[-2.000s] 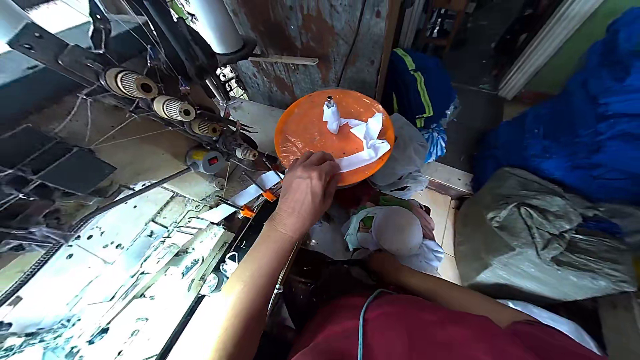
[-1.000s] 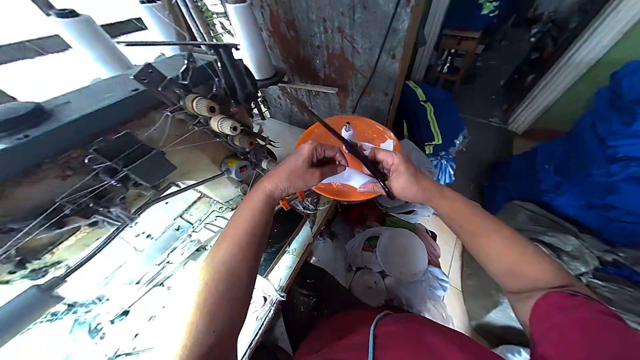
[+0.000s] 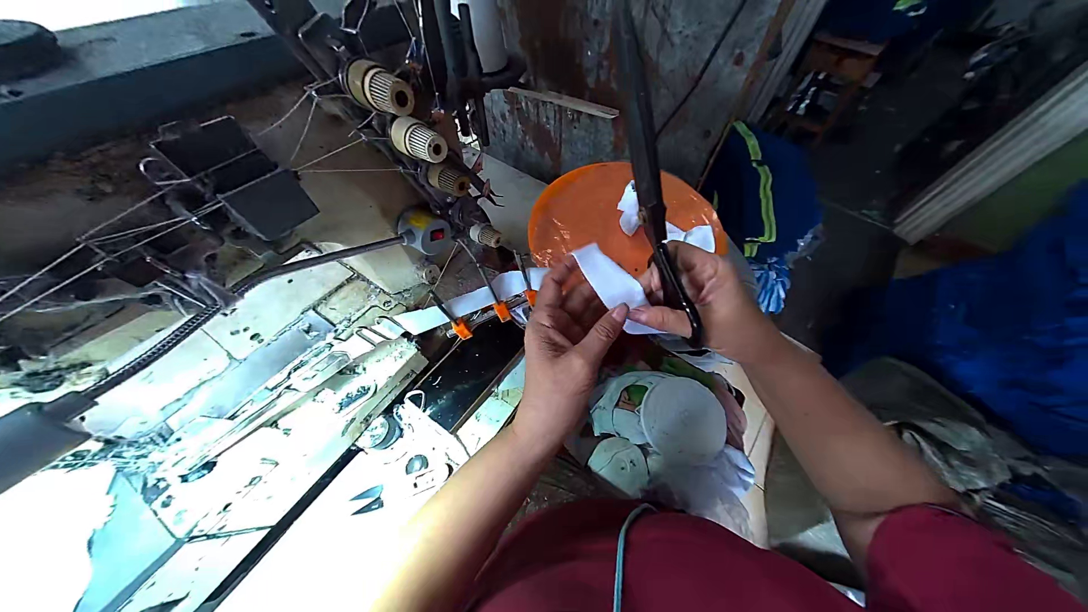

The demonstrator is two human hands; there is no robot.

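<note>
My left hand (image 3: 571,331) pinches a white fabric strip (image 3: 609,279) between thumb and fingers, above the near edge of an orange plastic basin (image 3: 569,212). My right hand (image 3: 710,297) has large dark scissors (image 3: 648,170) in its grip, the blades pointing up and away; its thumb and fingertips also touch the strip. White fabric pieces (image 3: 699,237) lie in the basin beyond. Left of my hands, another length of white strip (image 3: 476,299) runs through orange-tipped guides (image 3: 501,311) on a sewing machine (image 3: 340,382).
Thread tension dials (image 3: 418,138) and taut threads are at the upper left. Below my hands sit white round items (image 3: 682,418) and plastic bags. A blue bag with a yellow stripe (image 3: 756,187) stands beyond the basin; a blue tarpaulin (image 3: 977,323) and grey sacking (image 3: 918,425) lie on the right.
My right hand, low by my body two seconds ago, has come up with the scissors. My left hand has moved from the basin's near edge to hold the strip beside it.
</note>
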